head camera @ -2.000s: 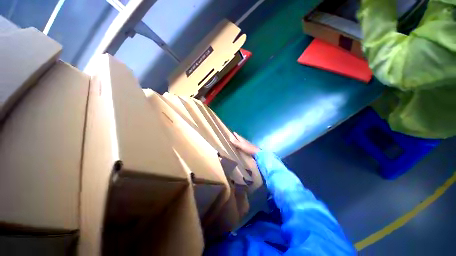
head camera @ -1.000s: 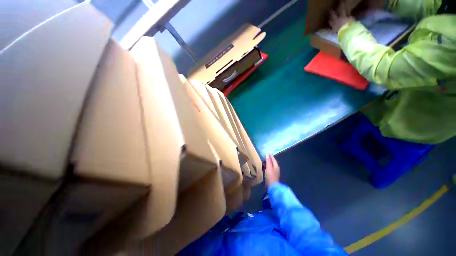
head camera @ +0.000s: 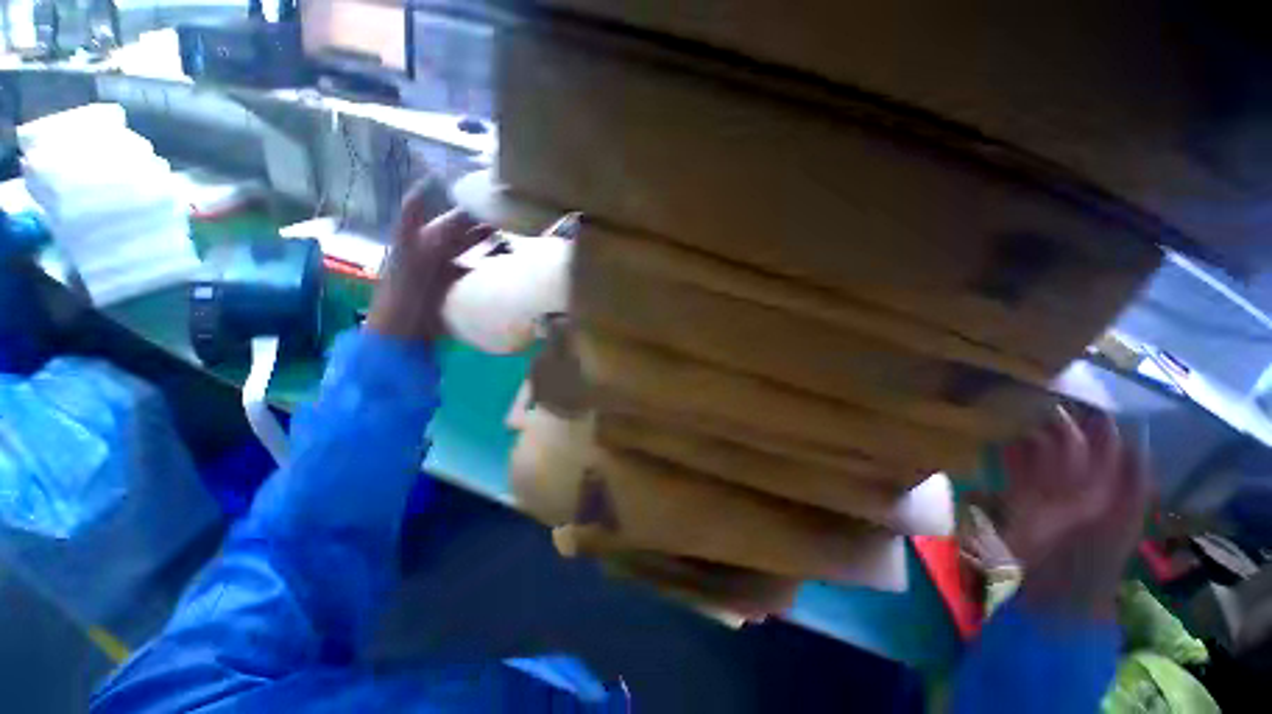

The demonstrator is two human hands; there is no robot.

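A tall stack of open brown mailer boxes point(head camera: 781, 321) fills the middle and top right, with ragged flap edges at both sides. My left hand point(head camera: 423, 265) is raised at the stack's left side, fingers spread close to a pale flap; contact is unclear. My right hand point(head camera: 1071, 495) is at the stack's lower right side, blurred, with fingers apart. Neither hand shows a clear grip on a box. The top of the stack is dark and cut off by the picture's edge.
A dark label printer point(head camera: 265, 296) stands on the green bench at left, its white liner strip point(head camera: 261, 398) hanging down. White sheets point(head camera: 112, 209) are piled beyond it. A crinkled blue plastic bag point(head camera: 63, 439) is lower left. A red tray point(head camera: 951, 579) and another person's yellow-green sleeve point(head camera: 1161, 656) are lower right.
The view has swung, bringing the printer and white pile into sight. The stack now stands centrally instead of at left. Both my hands now show at its sides, where only one showed before.
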